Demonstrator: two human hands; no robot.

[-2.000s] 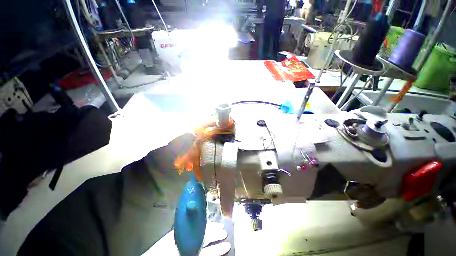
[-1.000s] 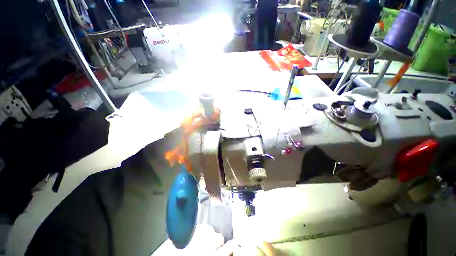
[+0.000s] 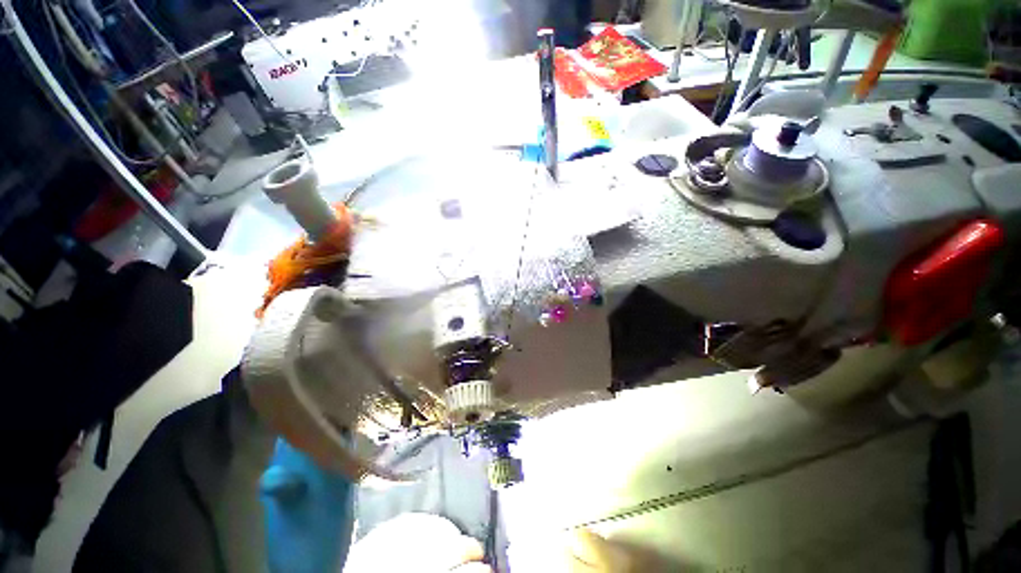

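The white sewing machine head (image 3: 537, 347) spans the view, tilted. A thin pale grey-blue cloth piece (image 3: 431, 492) lies under its left end, near the needle area, where the needle itself is hard to make out. Dark main fabric (image 3: 168, 481) lies to the left. The blue oval pad (image 3: 308, 509) hangs in front of the cloth. My left hand (image 3: 420, 545), glaring white, rests on the pale cloth at the bottom edge. My right hand (image 3: 605, 553) is mostly cut off by the bottom edge, right of the cloth, fingertips blurred. Whether either hand pinches anything is unclear.
Dark snips (image 3: 949, 492) lie on the table at lower right. A red block (image 3: 946, 280) and bobbin winder (image 3: 780, 168) are on the arm. An orange tie (image 3: 308, 263) wraps the left post. Black cloth (image 3: 101, 347) is heaped left. A red packet (image 3: 610, 62) lies behind.
The view has moved closer and tilted, so the machine head looks larger and the thread cones have left the frame. More pale cloth and both hands show at the bottom edge.
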